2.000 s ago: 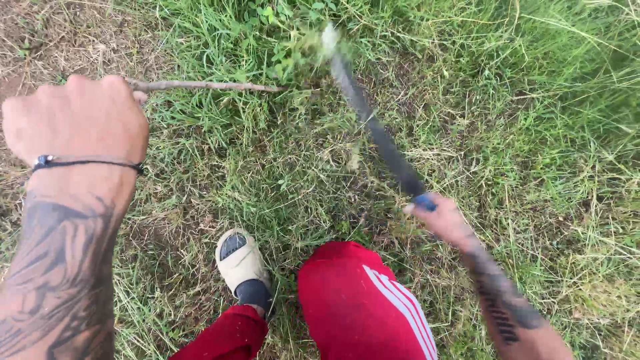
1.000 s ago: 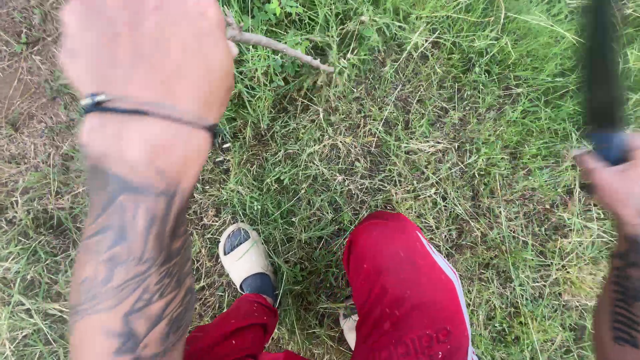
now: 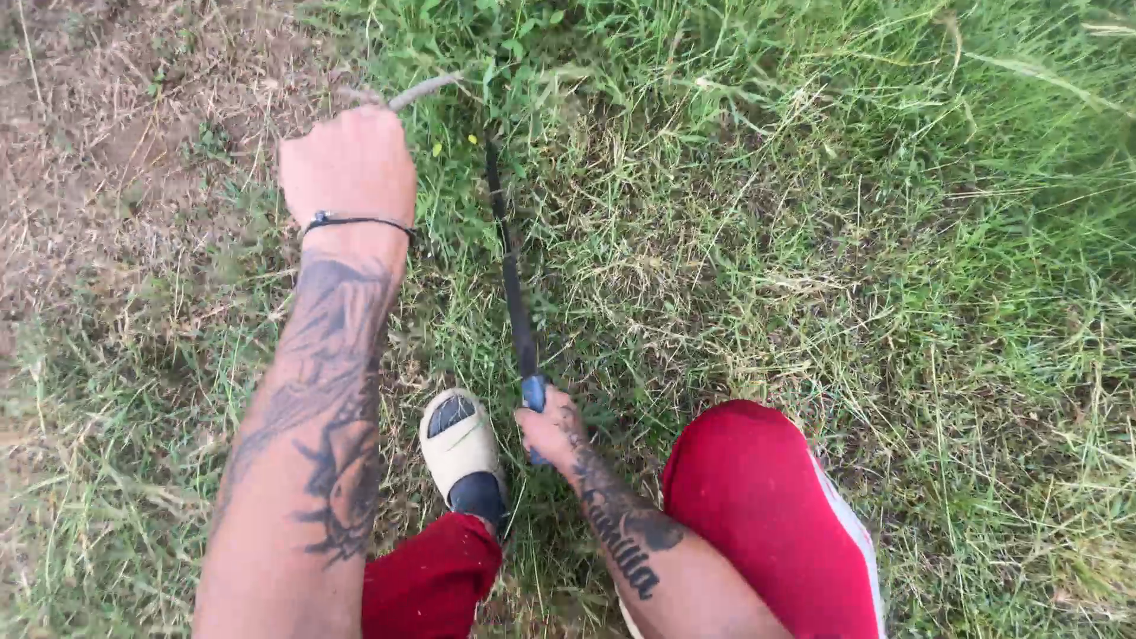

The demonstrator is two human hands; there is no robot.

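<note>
My left hand (image 3: 351, 164) is closed around a wooden stick (image 3: 426, 90), whose end sticks out to the upper right over green weeds (image 3: 524, 53). A dark cord bracelet circles that wrist. Low in the middle, my right hand (image 3: 555, 432) grips the blue handle of a machete (image 3: 517, 311). Its long dark blade points up and slightly left, low over the grass, with the tip among leaves right of my left hand. Whether the tip touches the ground I cannot tell.
My foot in a beige slide sandal (image 3: 461, 448) stands close left of the machete handle. My knee in red trousers (image 3: 754, 497) is at the lower right. Tall grass (image 3: 1047, 133) grows at the upper right; dry, bare soil (image 3: 115, 133) lies at the upper left.
The machete, raised at the far right one second ago, has swung down and left to the middle. My left hand still holds the stick.
</note>
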